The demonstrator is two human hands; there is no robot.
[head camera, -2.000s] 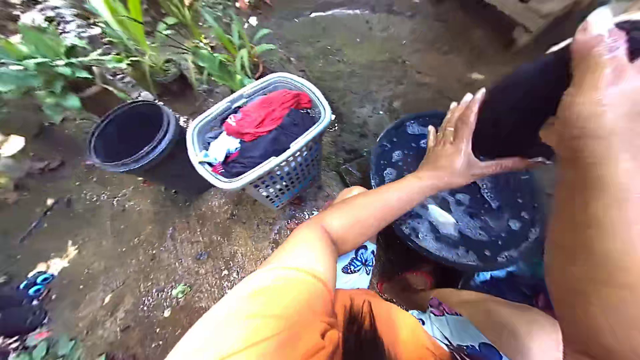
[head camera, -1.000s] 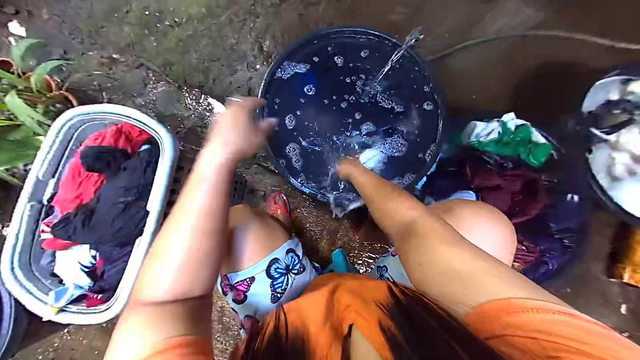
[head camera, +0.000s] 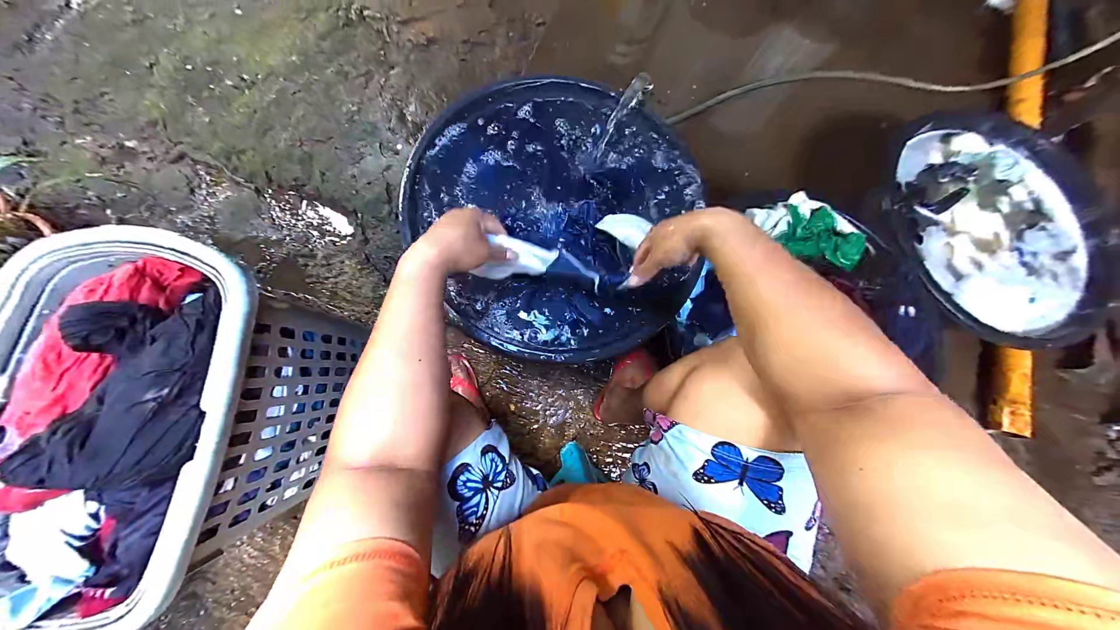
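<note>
A round dark basin (head camera: 429, 149) of sudsy water stands in front of my feet, and a stream of water falls into its far right part. My left hand (head camera: 465, 242) grips the white end of a wet white and dark blue cloth (head camera: 525, 258) above the water. The fingers of my right hand (head camera: 669, 249) pinch the cloth's darker part, beside a white piece (head camera: 624, 229) that shows at the surface. Whether that piece belongs to the same cloth cannot be told. More dark blue fabric lies in the water below.
On the left stands a plastic laundry basket (head camera: 229, 350) with red, black and white clothes. Right of the basin are a pile with green and white cloth (head camera: 818, 232) and a second basin (head camera: 927, 302) with white suds. A thin hose (head camera: 822, 77) crosses the wet ground near a yellow bar (head camera: 1015, 394).
My right hand has come up out of the water and my left hand has moved in over the basin. Both now hold a white and dark blue cloth. The view has shifted.
</note>
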